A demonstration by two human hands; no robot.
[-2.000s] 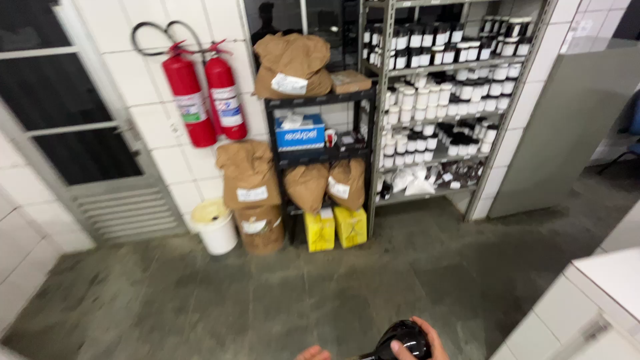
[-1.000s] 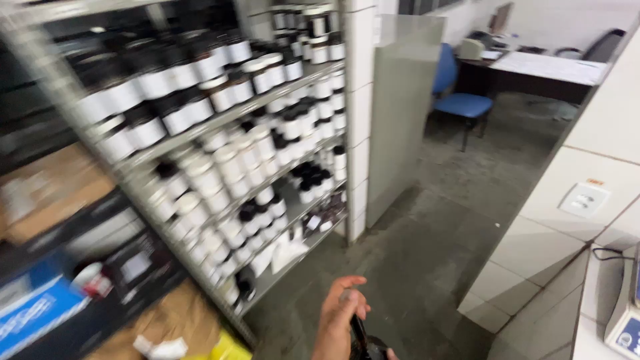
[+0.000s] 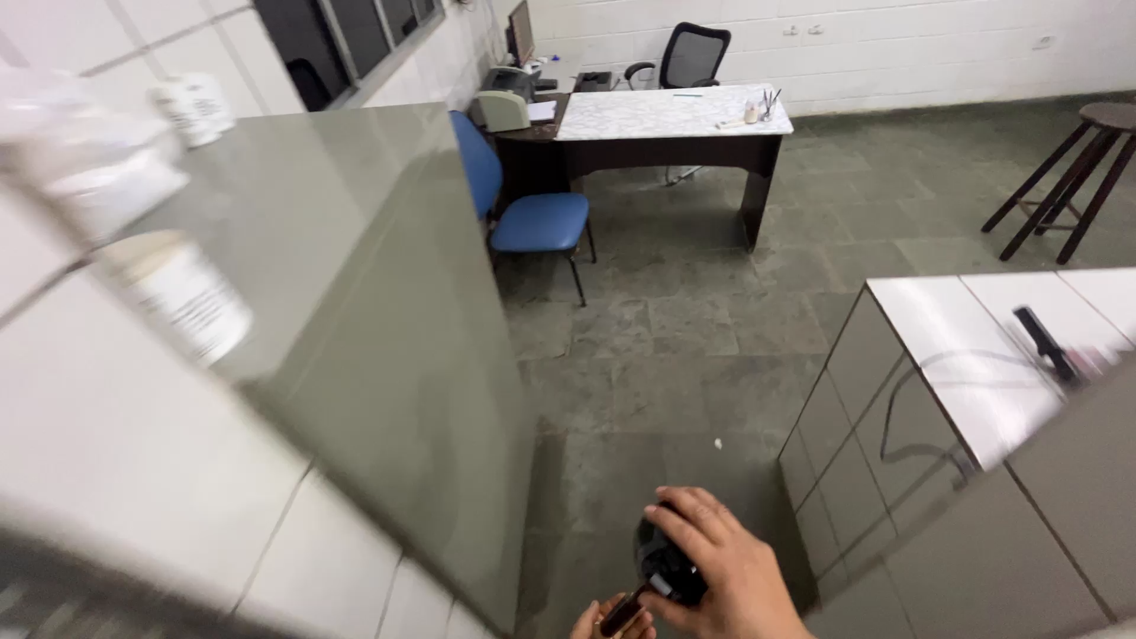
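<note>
Low in the head view, my right hand [image 3: 732, 564] is wrapped over a dark, glossy rounded object [image 3: 664, 555], its fingers curled over the top. A dark reddish-brown handle-like part [image 3: 624, 611] sticks out from it toward the lower left. My left hand [image 3: 612, 621] holds that part at the bottom edge, mostly cut off by the frame. Both hands are on the same piece, above the grey stone floor. What exactly the piece is cannot be told.
A grey-green partition [image 3: 399, 355] stands at left, with a labelled white container [image 3: 191, 297] near it. At right is a white tiled counter [image 3: 967, 355] with a black-handled tool. Farther off are a blue chair [image 3: 541, 222], a marble-topped desk [image 3: 674, 114] and a wooden stool [image 3: 1114, 115].
The view has swung right and moved on from the shelves of jars to the passage and desk. My right hand, barely in view a second ago, now shows over the dark object.
</note>
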